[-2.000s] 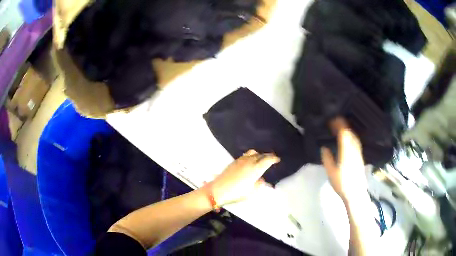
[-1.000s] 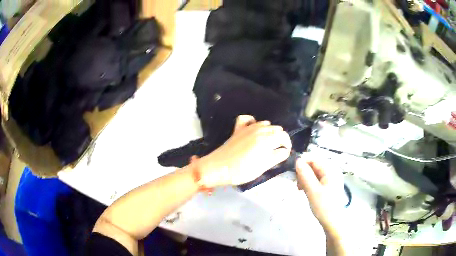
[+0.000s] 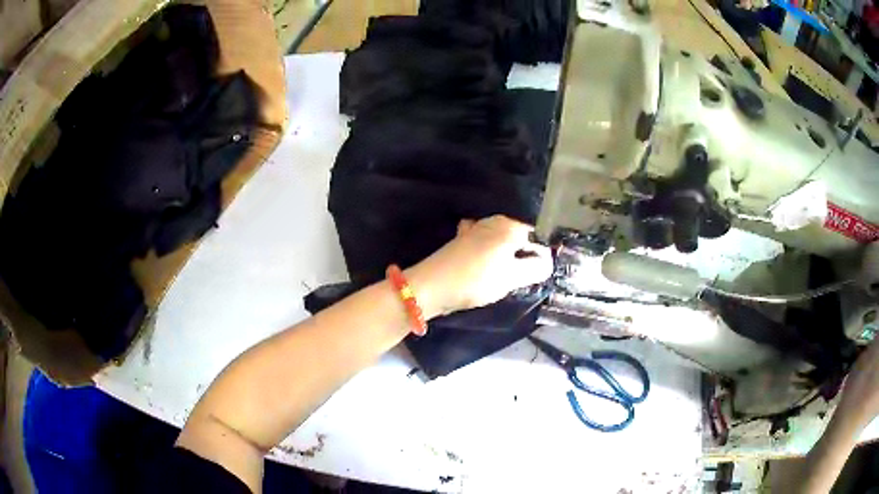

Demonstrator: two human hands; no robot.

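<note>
A black fabric workpiece [image 3: 472,338] lies at the needle area [image 3: 569,260] of the cream-grey sewing machine [image 3: 607,106]. My left hand [image 3: 492,260] is on it, fingertips close to the presser foot, holding its edge. My right hand [image 3: 858,405] is at the far right beside the handwheel end, cut off by the picture's edge; its fingers do not show clearly. A row of overlapping black sewn pieces [image 3: 424,164] lies behind my left hand, left of the machine head. Dark-handled scissors [image 3: 607,386] lie on the white table in front of the machine arm.
A large open cardboard box [image 3: 260,58] filled with black pieces [image 3: 125,183] stands at the left. The white table [image 3: 241,251] carries lint and thread scraps. Blue material [image 3: 58,434] is below left. Black knobs [image 3: 684,212] stick out of the machine head.
My left hand has brought the fabric to the needle. My right hand has moved from the fabric to the far right. The view has turned right, and the scissors now show fully.
</note>
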